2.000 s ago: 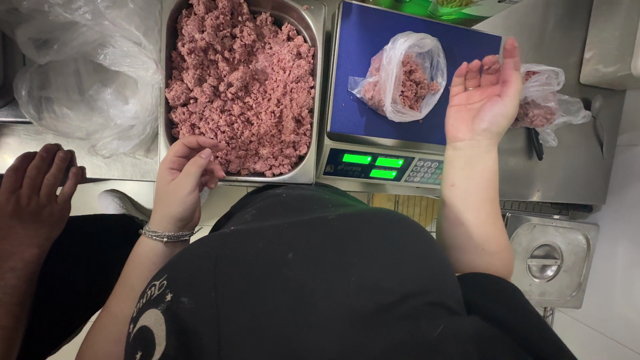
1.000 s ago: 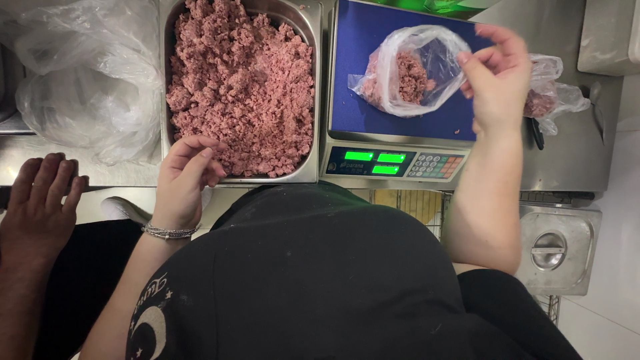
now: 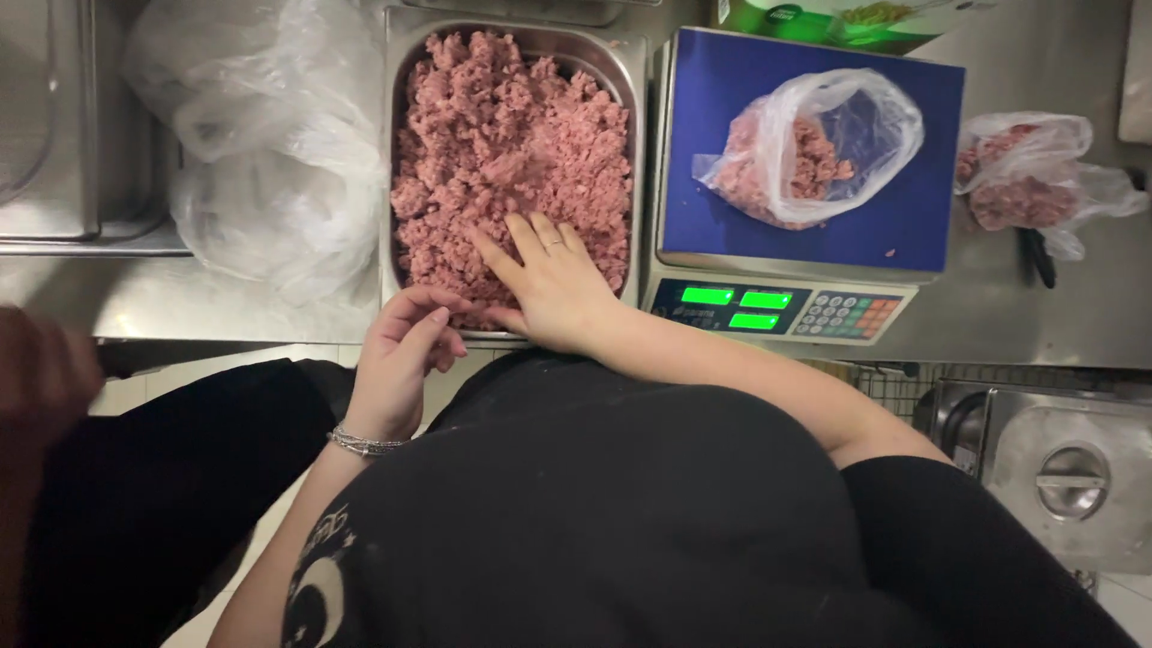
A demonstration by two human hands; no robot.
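Note:
Crumbly pink ground meat (image 3: 513, 153) fills a deep steel pan (image 3: 639, 171). My right hand (image 3: 562, 292) rests on the meat near the pan's front, fingers spread, a ring on one finger. At the pan's front left edge is my left hand (image 3: 409, 351), fingers loosely curled with nothing seen in them, a bracelet on its wrist. Right of the pan stands a digital scale (image 3: 783, 310) with a blue platform (image 3: 720, 238) and lit green displays. On the platform lies a clear plastic bag (image 3: 783, 153), mouth open, with ground meat inside.
Clear plastic bags (image 3: 270, 180) lie left of the pan. Right of the scale are bagged meat (image 3: 1026, 180) and a black handle (image 3: 1037, 258). A green printed box (image 3: 810, 20) stands behind. A co-worker's hand (image 3: 45, 378) is at far left. A lidded steel container (image 3: 1071, 486) sits lower right.
My right hand has moved left, from beside the bag on the scale to the meat in the pan. My left hand has stayed near the pan's front left corner.

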